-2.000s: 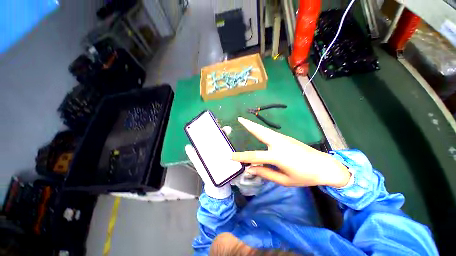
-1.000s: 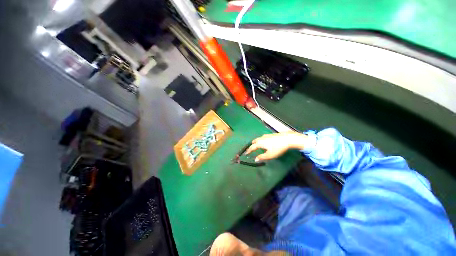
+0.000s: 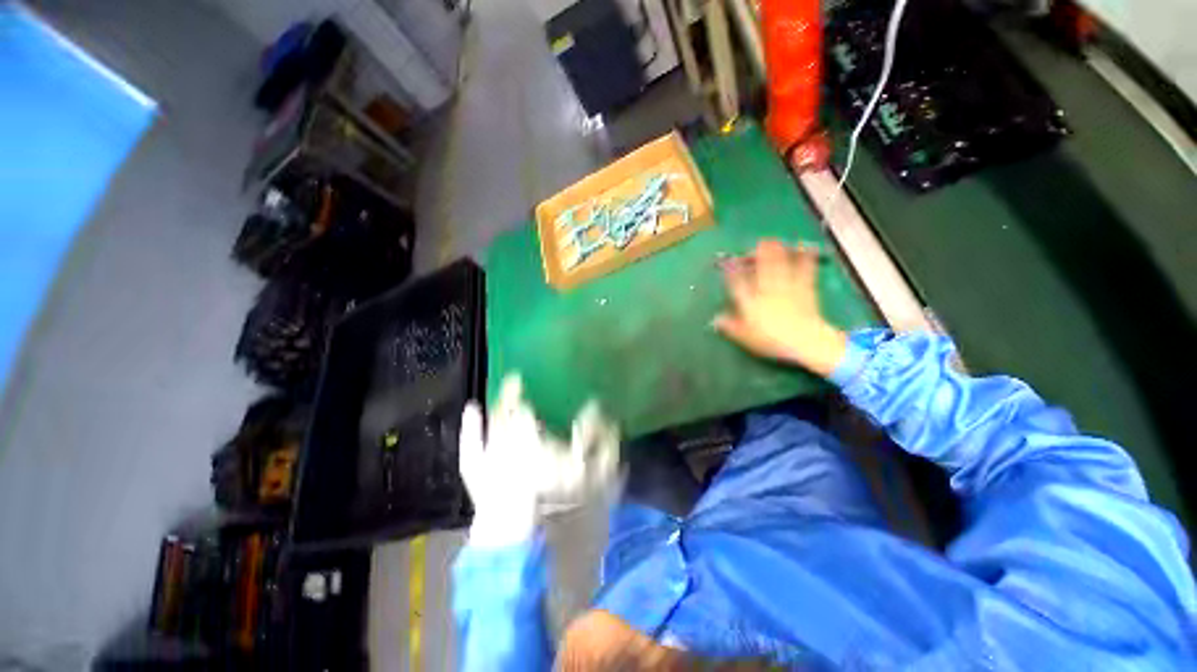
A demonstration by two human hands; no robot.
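My left hand (image 3: 519, 460), in a white glove, is raised at the near left edge of the green table (image 3: 591, 348). It is blurred, its fingers are apart and nothing shows in it. My right hand (image 3: 781, 309) is bare and lies palm down on the right part of the table, fingers extended. It covers most of the cutters; a dark handle (image 3: 820, 255) shows beyond the fingers. No grip on them shows. A cardboard tray (image 3: 565, 273) with tangled pale blue-green pieces (image 3: 628, 221) stands at the table's back.
A large black bin (image 3: 479, 381) with small dark parts stands left of the table. A red-wrapped post (image 3: 792, 79) and white cable (image 3: 860, 125) are at the back right. The dark green conveyor (image 3: 1004, 263) on the right carries black pallets (image 3: 952, 105).
The phone held two seconds ago no longer shows. My left hand has come back into view, empty. My right hand has moved from the phone to the cutters and now lies flatter over them.
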